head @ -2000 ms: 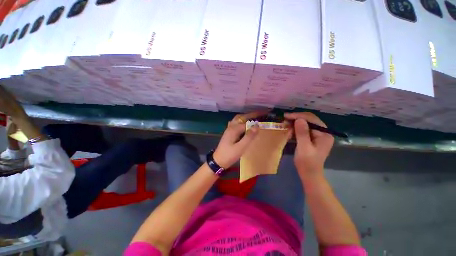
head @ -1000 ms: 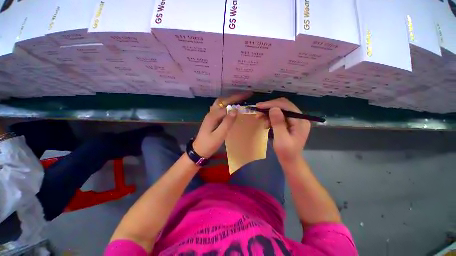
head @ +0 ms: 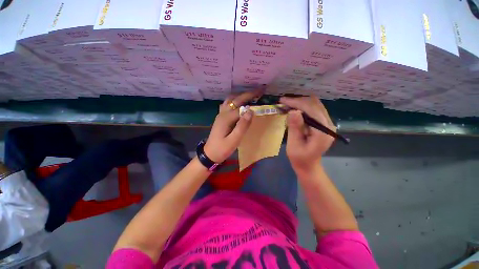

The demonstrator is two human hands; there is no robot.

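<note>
A yellow-tan sheet [head: 260, 141] hangs above my lap, with a row of small pale labels along its top edge. My left hand [head: 230, 127] pinches the sheet's upper left corner between thumb and fingers. My right hand [head: 308, 131] is at the upper right corner and holds a thin dark stick-like tool [head: 326, 130]. The tool's outer end points right and down; its working end by the labels is too small to make out.
White watch boxes [head: 271, 52] stand stacked in tight rows beyond my hands, on a green belt [head: 157, 111] with a metal edge. At left are a seated person's white sleeve [head: 23, 202], dark-trousered legs [head: 79, 157] and a red stool [head: 107, 202].
The view has shifted so that the boxes and my hands sit further left and higher than at first. The tool now slants down more steeply. The neighbouring person's hands have left the picture.
</note>
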